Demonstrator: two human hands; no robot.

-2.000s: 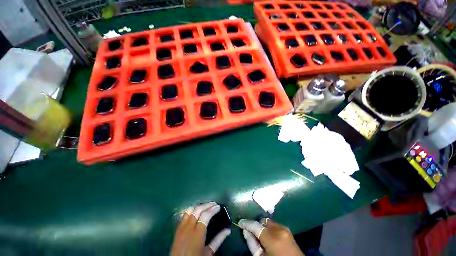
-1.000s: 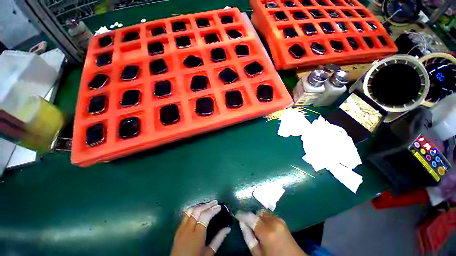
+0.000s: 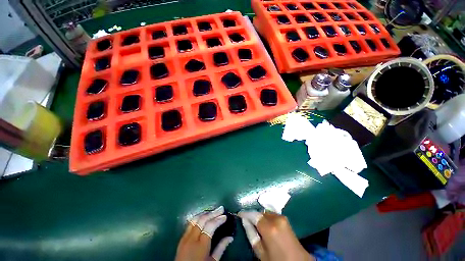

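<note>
My left hand (image 3: 206,233), with white finger cots, grips a black glossy smartwatch head (image 3: 223,229) by its sides, low above the green bench mat (image 3: 153,191). My right hand (image 3: 267,232), also with finger cots, is just right of the watch head, its thumb and fingertips pinched together at the watch's upper right edge. A thin pale stick seems to show at those fingertips; it is too small to tell clearly. A small white wipe (image 3: 274,199) lies on the mat just above my right hand.
An orange-red foam tray (image 3: 186,133) of watch heads lies ahead, one pocket empty. A second foam tray (image 3: 334,64) stands behind right. Two bottles (image 3: 313,93), loose white wipes (image 3: 334,153), thin yellow sticks and a black box (image 3: 415,155) are at right. A yellow cup (image 3: 43,127) is left.
The view has shifted slightly. My left hand still holds the watch head. My right fingertips have moved slightly up and left, closer to its upper edge; the thin stick was clearer two seconds ago.
</note>
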